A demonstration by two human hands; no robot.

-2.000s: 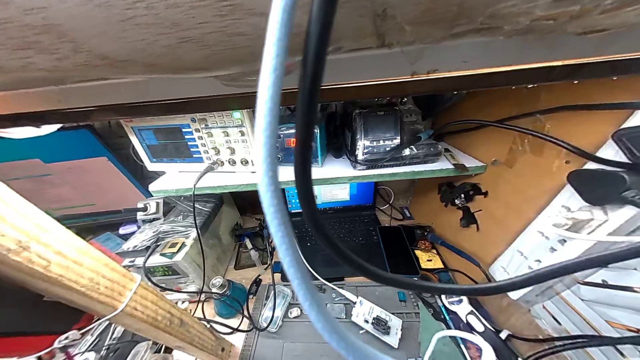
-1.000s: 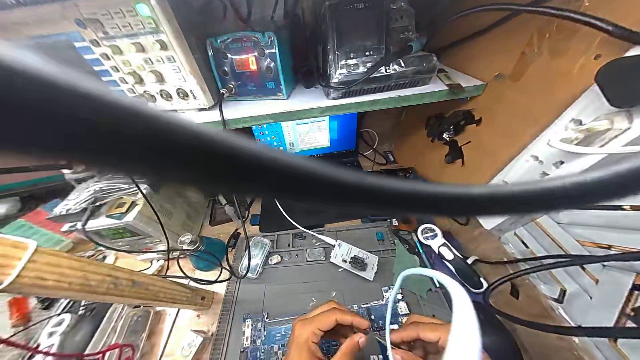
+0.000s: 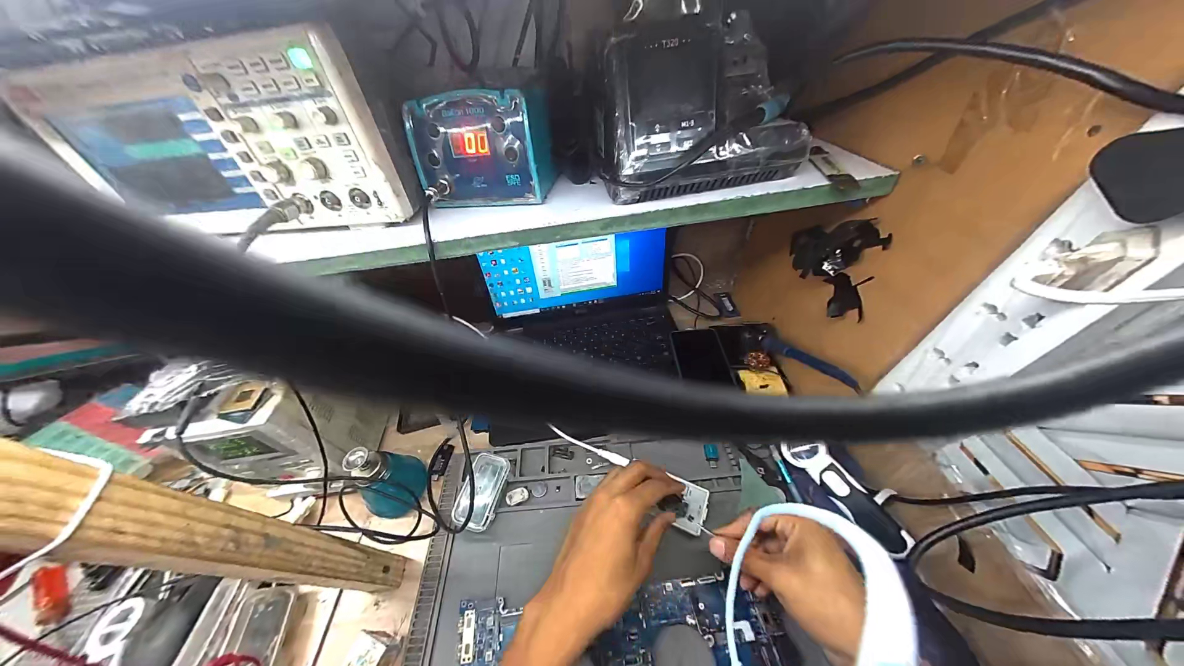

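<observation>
My left hand (image 3: 610, 536) has its fingers on a small white device (image 3: 692, 504) with a dark socket and a white cable plugged into it. Beside that device's lower right edge, my right hand (image 3: 786, 564) pinches a thin metal tool or pin (image 3: 710, 533), too small to tell exactly. A blue laptop motherboard (image 3: 684, 606) lies on the grey work mat (image 3: 518, 560) below both hands, partly covered by them. A light blue tube (image 3: 740, 564) loops in front of my right hand.
A thick black cable (image 3: 555, 379) crosses the view. Behind it stands a laptop (image 3: 573, 277), under a shelf (image 3: 555, 227) with an oscilloscope (image 3: 213, 129) and a teal soldering station (image 3: 481, 148). A teal bottle (image 3: 393, 486) and clear case (image 3: 481, 490) are left; a wooden beam (image 3: 203, 518) slants nearby.
Both hands have moved up from the motherboard to the white device. My left hand has taken hold of the device, which lay untouched on the mat a second ago.
</observation>
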